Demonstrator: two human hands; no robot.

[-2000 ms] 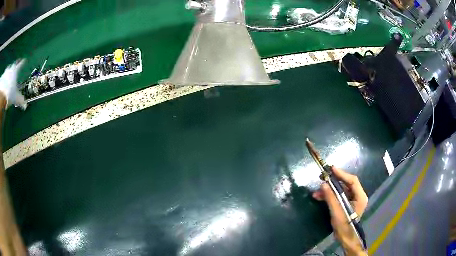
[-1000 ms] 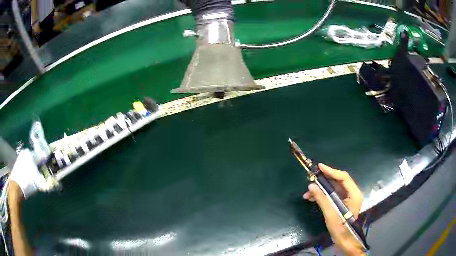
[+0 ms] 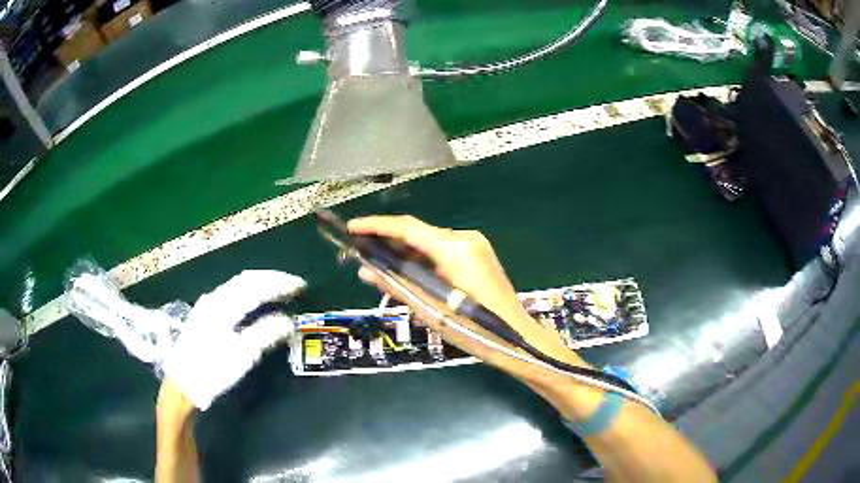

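The open power strip (image 3: 387,366) lies on the dark green mat in front of me, its left end near my gloved hand and its circuit board at the right end. My right hand (image 3: 453,274) holds the soldering iron (image 3: 415,274) above the strip and hides part of its middle. The iron points to the upper left. My left hand (image 3: 231,330) wears a white glove, fingers apart and curved, beside the strip's left end. The bagged power cord (image 3: 123,311) lies behind and left of it; whether the hand touches the bag I cannot tell.
A metal fume hood (image 3: 377,127) hangs over the speckled rail (image 3: 566,125). The green conveyor (image 3: 226,132) runs behind it, with another bagged cord (image 3: 684,40) at the far right. The dark soldering station (image 3: 787,170) stands at the right. The iron's cable runs over my right forearm.
The strip has moved from the left onto the mat in front of me and now lies nearly level. My right hand has moved left with the iron, over the strip. My left hand has moved right.
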